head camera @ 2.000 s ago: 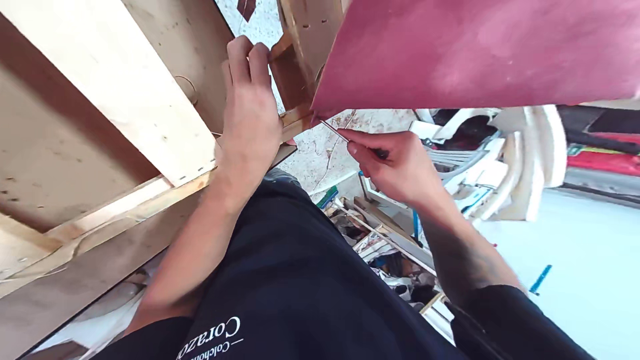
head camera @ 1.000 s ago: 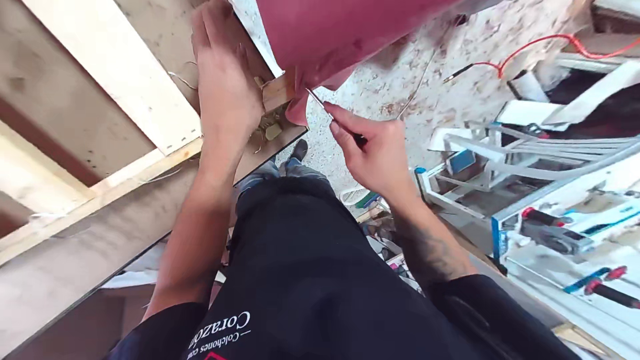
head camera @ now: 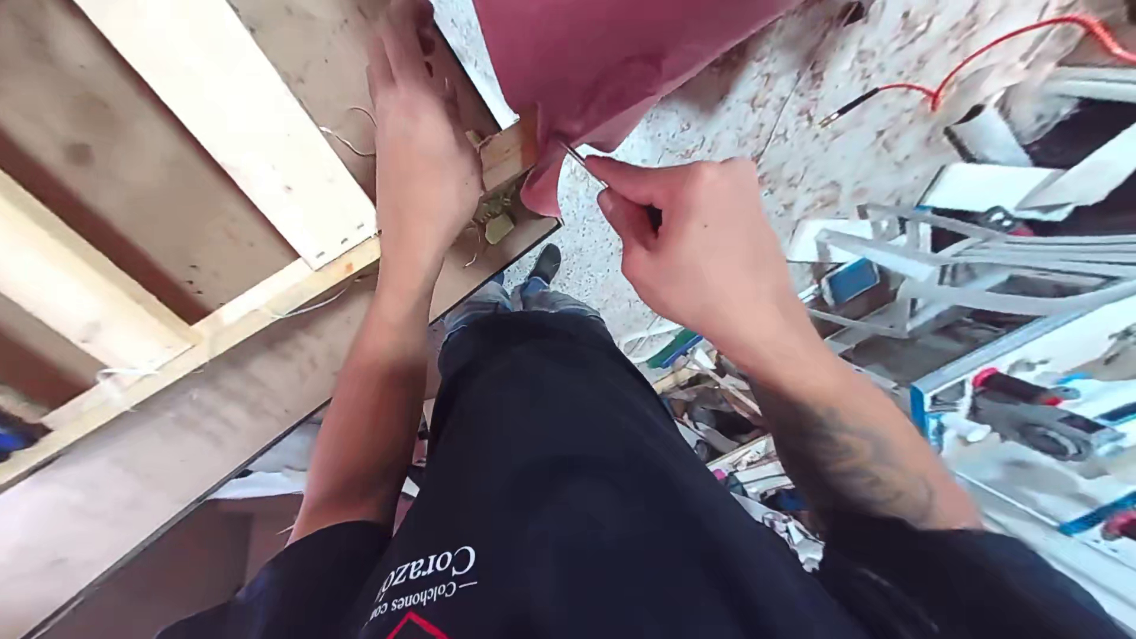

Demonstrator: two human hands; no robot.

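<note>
Maroon upholstery fabric (head camera: pixel 612 62) hangs over the end of a wooden frame rail (head camera: pixel 508 158) at upper centre. My right hand (head camera: pixel 692 235) pinches a thin metal tool (head camera: pixel 582 161), its tip against the gathered fabric; which tool it is cannot be told. My left hand (head camera: pixel 422 151) lies on the wooden frame beside that rail end, with its fingertips blurred at the top edge, so I cannot tell whether it grips anything. Pale wooden slats (head camera: pixel 231 124) of the frame run across the left side. Loose threads and scraps lie near my left wrist.
The frame rests on a brown board-topped table (head camera: pixel 160 453). A red air hose (head camera: pixel 994 44) with a metal end lies over the speckled floor. On the right are a white bench (head camera: pixel 1047 497) holding tools and curved pale strips (head camera: pixel 1021 257). Scraps (head camera: pixel 763 479) are heaped below my right forearm.
The view has swung, showing more floor and the hose. The fabric by the tool, taut two seconds ago, now hangs gathered in folds. My right hand still holds the tool at its edge.
</note>
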